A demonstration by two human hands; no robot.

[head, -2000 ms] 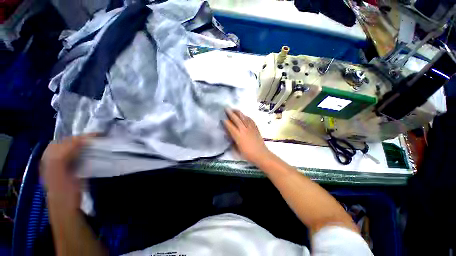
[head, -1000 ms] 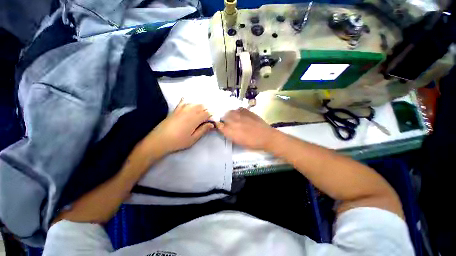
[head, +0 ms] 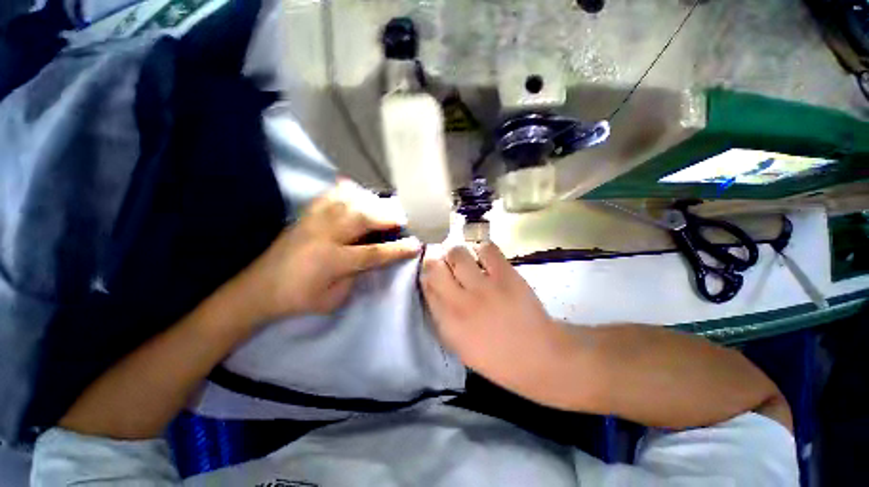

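A pale grey cloth with dark edge strips lies over the table's front edge towards my lap. It joins a dark navy-black panel and grey garment cloth on the left. My left hand lies on the pale cloth, fingers pointing right, pressing it down. My right hand is on the cloth's right edge, fingertips close to my left fingertips. Both hands are just in front of the sewing machine's needle area. The needle and presser foot are mostly hidden behind the pale lever guard.
Black-handled scissors lie under the machine arm at the right, with a thin pale metal tool beside them. The green front panel has a lit screen. The table's green edge runs below them. Blue crate parts show beneath.
The view has moved much closer to the needle area. The garment heap was first spread and handled with hands apart; both hands then came together on the pale cloth at the machine, where they remain.
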